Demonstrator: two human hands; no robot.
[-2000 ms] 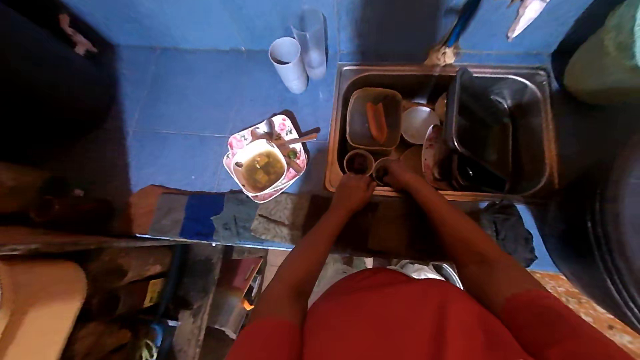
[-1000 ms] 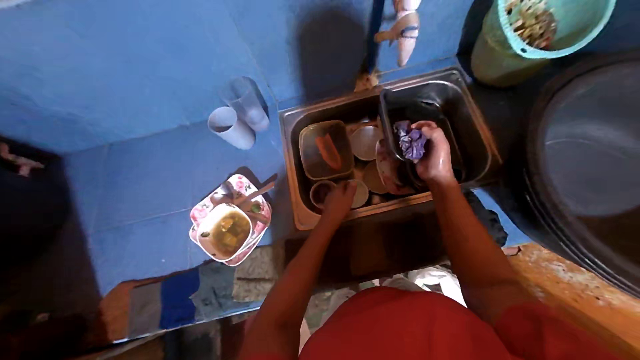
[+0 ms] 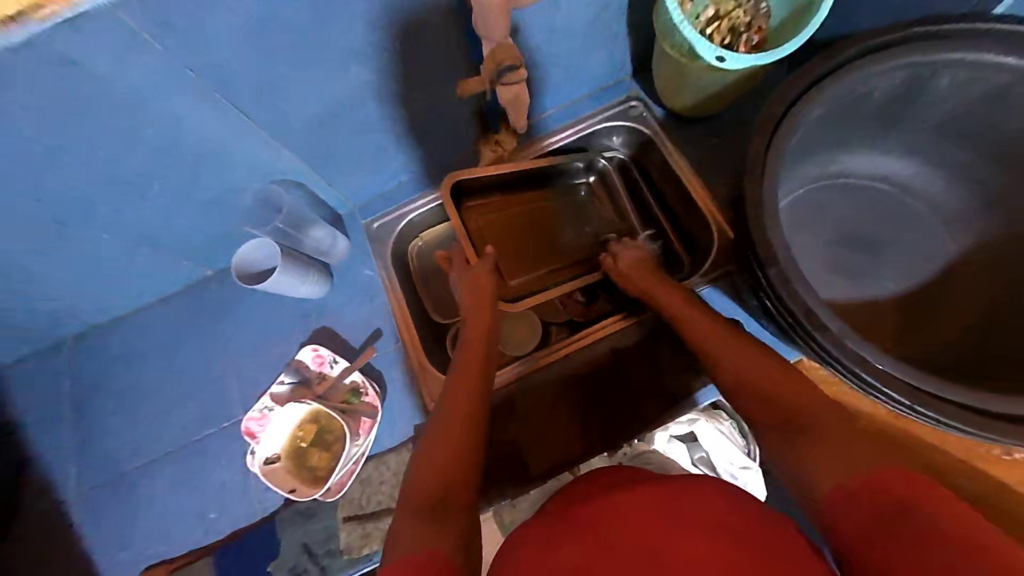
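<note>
A rectangular metal baking pan [image 3: 552, 224] is tilted over a stainless steel sink [image 3: 408, 344]. My left hand [image 3: 474, 280] grips its near left rim, thumb on the edge. At the pan's near right corner my right hand [image 3: 632, 262] is closed around something pale, mostly hidden by the fingers, against the inner wall. Under the pan's left side sits a square plastic container [image 3: 430, 280]. A round dish [image 3: 519, 333] lies below the pan, among other dishes that are partly hidden.
Left of the sink, a bowl of soup [image 3: 312, 448] rests on flowered plates [image 3: 260, 420] with cutlery. Two plastic cups [image 3: 284, 268] lie beyond them. A green bucket [image 3: 704, 72] of scraps stands behind, a large dark basin [image 3: 888, 224] at right. A faucet [image 3: 512, 84] overhangs the back edge.
The pan has moved left over the sink, and my left hand has gone from a small cup to its rim. My right hand, which held a purple crumpled thing, is now inside the pan.
</note>
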